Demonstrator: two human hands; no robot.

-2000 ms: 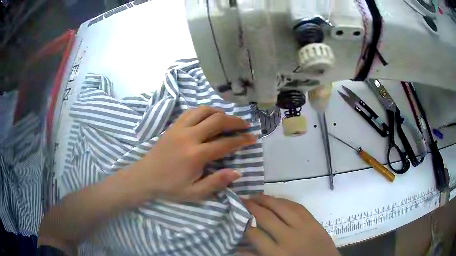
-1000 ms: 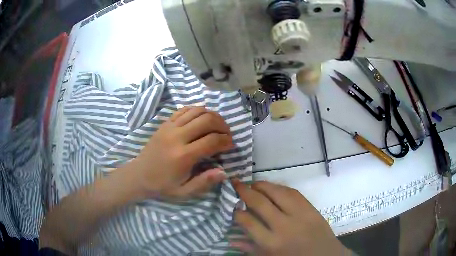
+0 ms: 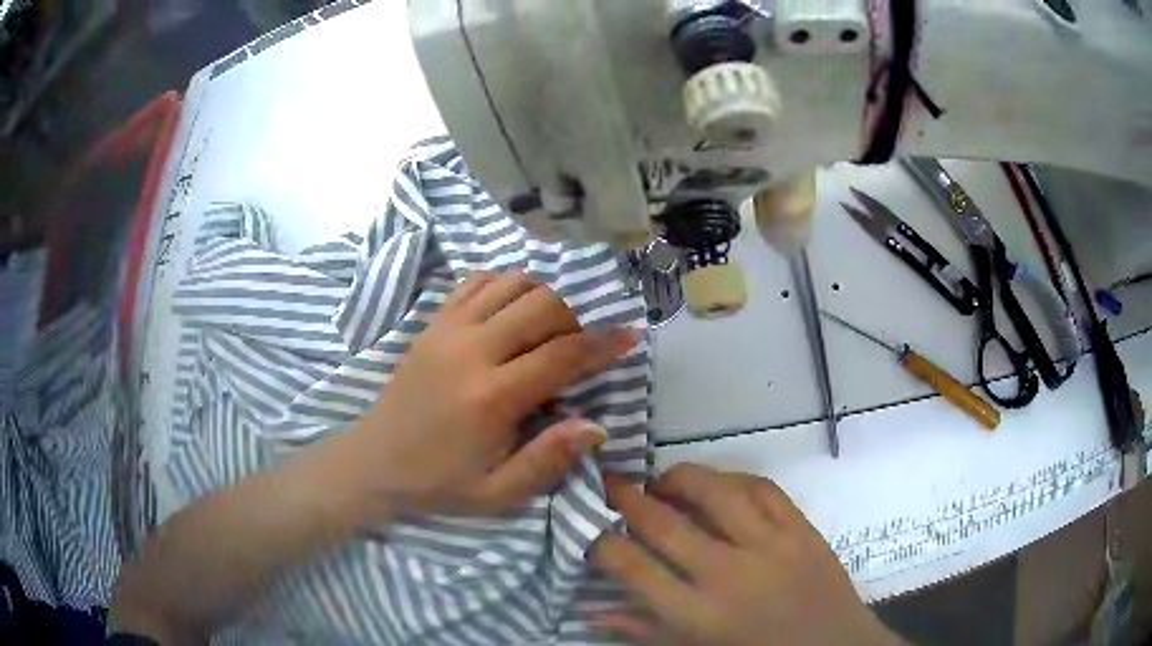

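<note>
A grey-and-white striped garment piece (image 3: 272, 293) lies bunched on the white table, its straight right edge running under the sewing machine head (image 3: 569, 114). My left hand (image 3: 486, 391) lies on the cloth, fingers pointing right, thumb and index fingertips near the edge; it presses the cloth flat. My right hand (image 3: 720, 549) is at the bottom, its fingertips holding a small turned-up fold of the cloth (image 3: 584, 511) just below my left thumb. The presser foot area (image 3: 662, 280) shows partly behind the head; the needle cannot be made out.
Right of the machine's needle area lie a long thin metal tool (image 3: 819, 360), an orange-handled awl (image 3: 950, 387), black snips (image 3: 912, 250), black-handled scissors (image 3: 998, 316) and a dark long tool (image 3: 1112, 372). A measuring strip (image 3: 985, 505) runs along the front edge. A red-rimmed bin (image 3: 139, 215) stands left.
The view has shifted slightly. My left index finger is stretched further toward the cloth's right edge than a second ago. Both hands stay on the cloth, with the fold still at my right fingertips.
</note>
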